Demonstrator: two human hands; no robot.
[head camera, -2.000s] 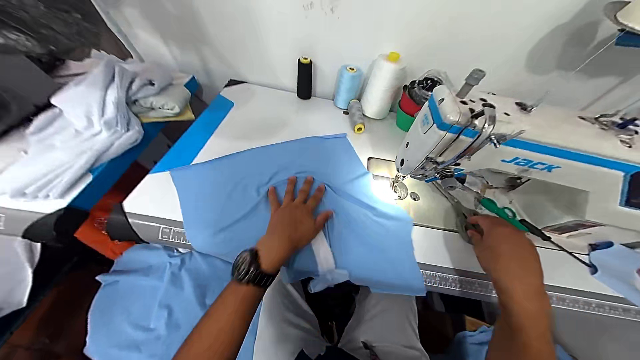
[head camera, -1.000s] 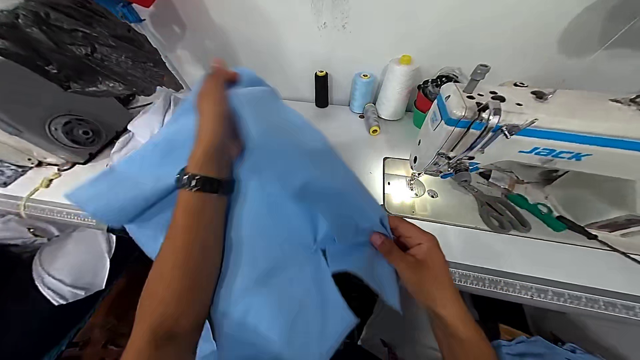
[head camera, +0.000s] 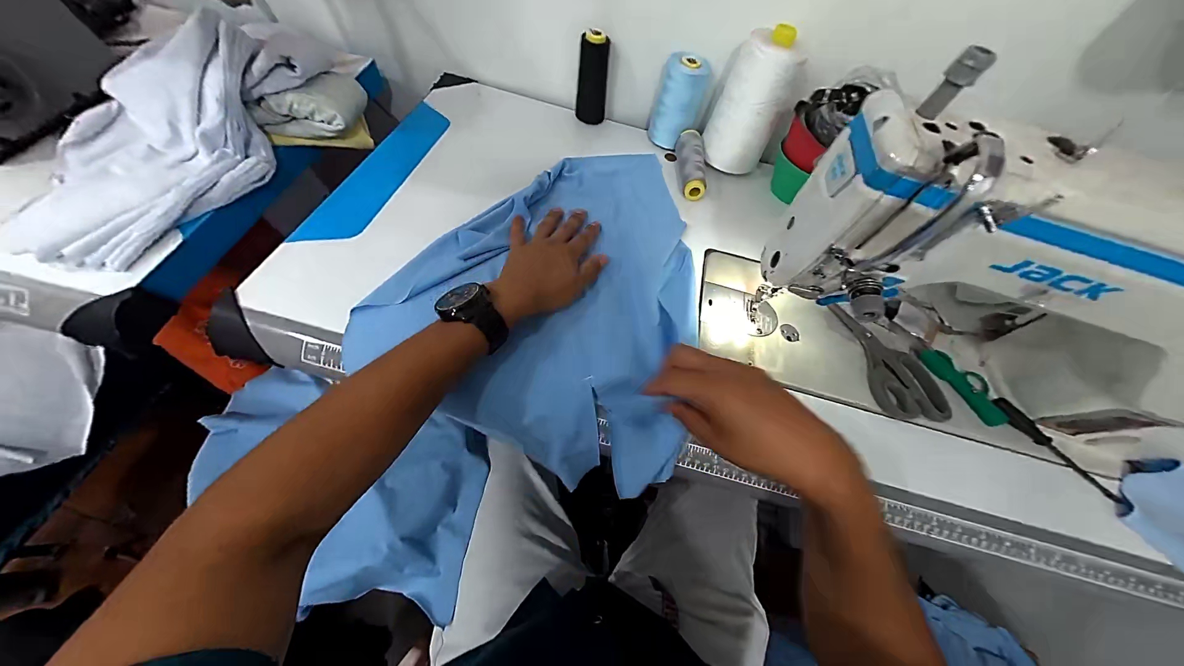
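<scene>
Light blue fabric (head camera: 592, 342) lies on the white sewing table and hangs over its front edge, with a slit near its lower edge. My left hand (head camera: 550, 264), a black watch on its wrist, rests flat on the fabric with fingers spread. At the fabric's right side is my right hand (head camera: 731, 402), blurred, fingers bent; whether it pinches the cloth is unclear. To the right stands a Jack sewing machine (head camera: 925, 194), its needle area lit. Grey-handled scissors (head camera: 893, 370) and a green-handled tool (head camera: 962, 384) lie on the machine bed.
Thread cones in black (head camera: 593, 79), light blue (head camera: 678, 102) and white (head camera: 751, 102) stand by the wall, near a small grey spool (head camera: 691, 165) and a red and green container (head camera: 794, 165). Pale folded cloth (head camera: 176, 139) is piled at left. A ruler strip (head camera: 980, 536) runs along the table's front edge.
The blue fabric, lifted between both hands one second ago, now lies on the table. My left hand has come down flat on it. Two seconds ago my right hand was at the scissors.
</scene>
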